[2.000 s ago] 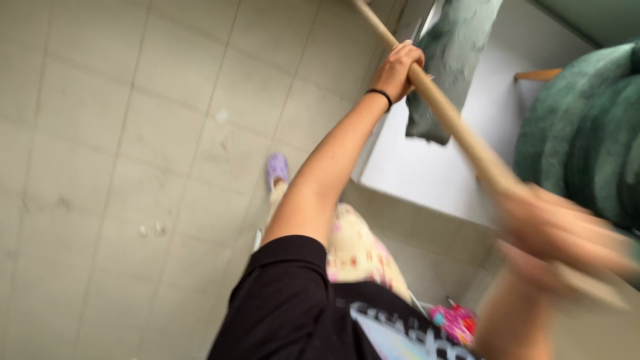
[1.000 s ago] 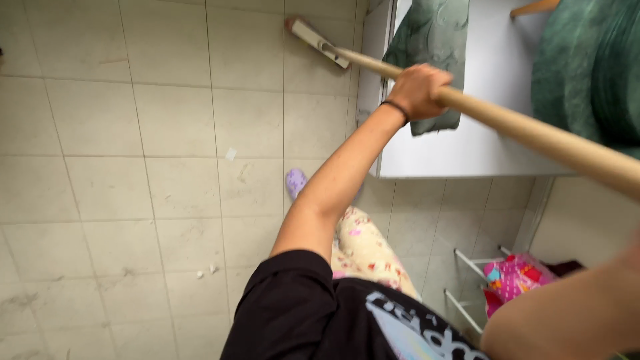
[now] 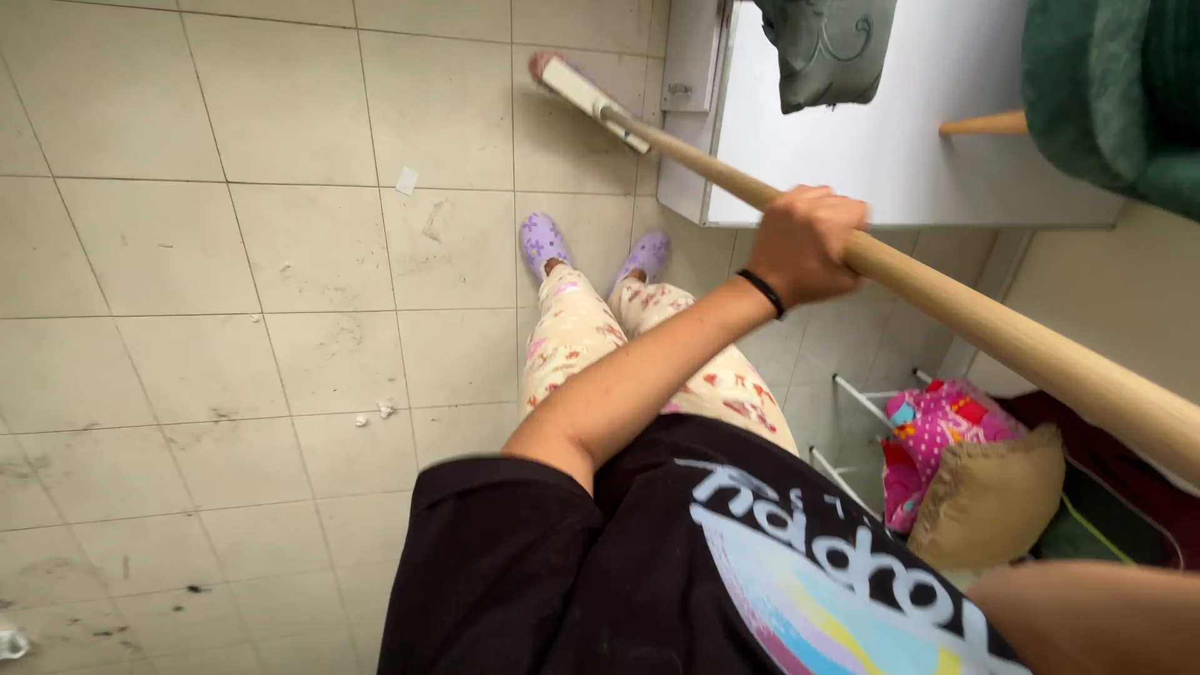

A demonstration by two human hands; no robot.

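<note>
A push broom with a long wooden handle [image 3: 1012,328] runs from the lower right toward the upper middle. Its white head [image 3: 583,94], with reddish bristles at one end, lies on the tiled floor beside a white cabinet's corner. My left hand [image 3: 811,246], with a black band at the wrist, is closed around the handle about midway along what shows. Of my right arm only a forearm is visible at the lower right edge; the right hand is out of the frame. A pale scrap [image 3: 406,181] and small white crumbs [image 3: 386,410] lie on the floor.
A white platform [image 3: 844,178] at the upper right holds a grey-green cushion [image 3: 834,56] and a green upholstered piece [image 3: 1087,103]. At the right stand a white rack [image 3: 858,398], a pink patterned cloth [image 3: 947,412] and a tan cushion [image 3: 994,497]. Dark specks mark the tiles.
The broom head, out of view two seconds ago, shows on the floor. My right hand, on the handle then, has left the frame. My left hand keeps its hold.
</note>
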